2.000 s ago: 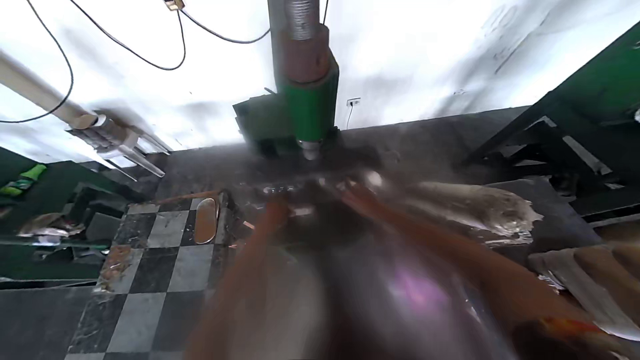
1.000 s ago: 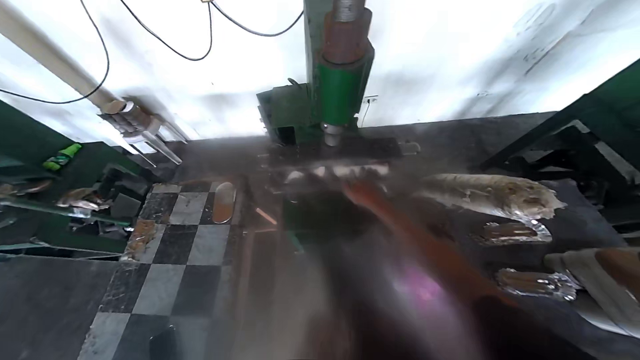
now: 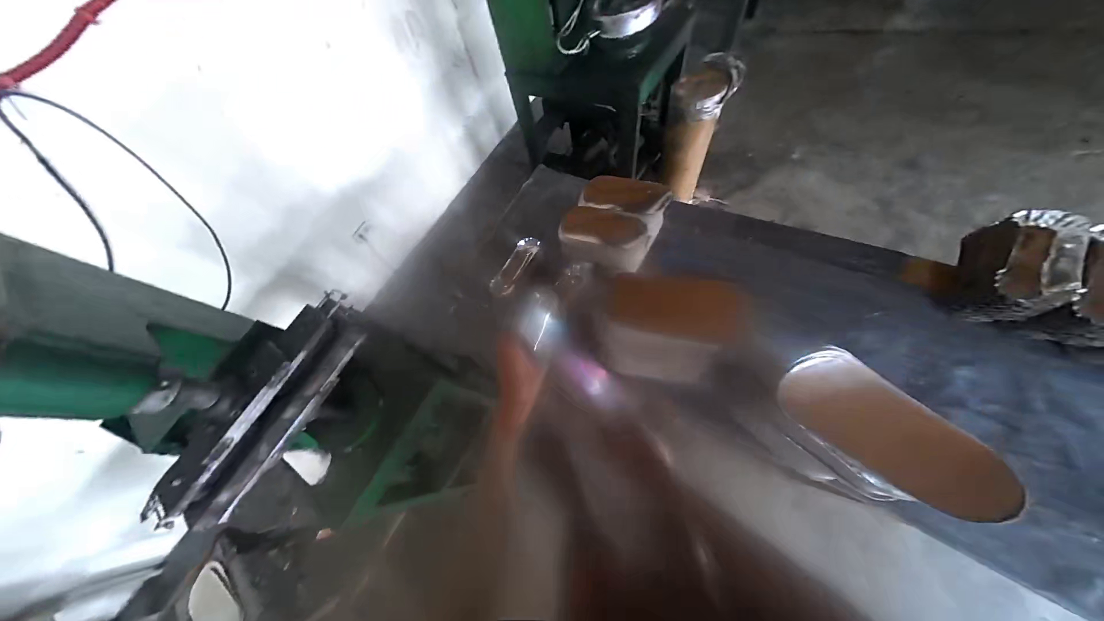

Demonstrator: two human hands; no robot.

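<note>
Motion blur covers both hands. My left hand (image 3: 520,366) reaches forward at mid-view, its fingers beside a shiny, clear or metallic piece (image 3: 540,323); whether it grips this piece cannot be told. My right hand (image 3: 595,379) is a dark smear under a pink glare, close to a blurred brown-topped block (image 3: 677,323); its fingers cannot be made out. Beyond them stand rounded stacks with brown tops (image 3: 604,228), and a small shiny-rimmed oval piece (image 3: 515,267) lies to their left. A long oval brown-topped piece with a shiny edge (image 3: 901,435) lies on the dark table at right.
At left is a green press (image 3: 78,375) with a dark metal tool (image 3: 259,414). The dark tabletop (image 3: 802,267) carries a shiny wrapped bundle (image 3: 1048,267) at far right. A green machine stand (image 3: 595,82) and a brown cylinder with a shiny top (image 3: 690,147) stand beyond the table.
The view has swung far to the right, so the press now lies at left. My hand was at the press one second ago; both hands are now over the side table by the brown-topped stacks.
</note>
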